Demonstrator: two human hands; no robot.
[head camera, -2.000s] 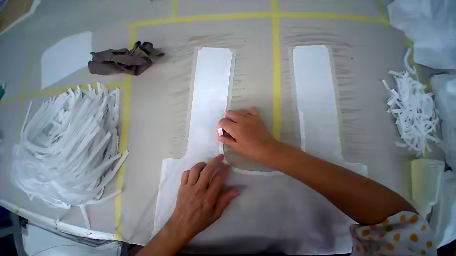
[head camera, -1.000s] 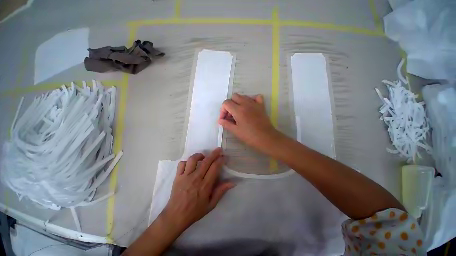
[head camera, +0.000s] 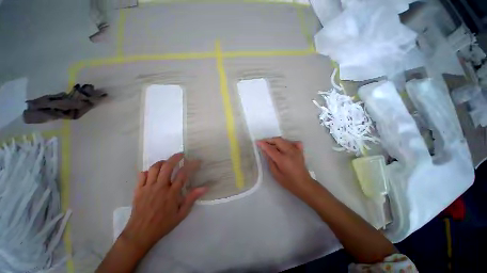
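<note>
A white bag panel (head camera: 229, 234) lies flat with its left tab (head camera: 163, 120) and right tab (head camera: 259, 106) pointing away from me. A narrow white strip (head camera: 229, 197) follows the U-shaped gap between them. My left hand (head camera: 163, 192) lies on the base of the left tab, fingers spread and holding nothing visible. My right hand (head camera: 287, 165) is at the inner edge of the right tab, its fingertips touching the edge where the strip runs up. Whether they pinch the strip is hidden.
Long white strips (head camera: 29, 197) lie at left below a dark rag (head camera: 67, 104). Short strips (head camera: 348, 121) and a pale yellow bottle (head camera: 370, 176) lie at right, beside stacked panels (head camera: 435, 186). Crumpled white sheets (head camera: 363, 42) lie at the back right.
The view has swung right, showing more of the stacked panels. My right hand has moved from the left tab's inner edge across the gap to the right tab. My left hand remains by the left tab.
</note>
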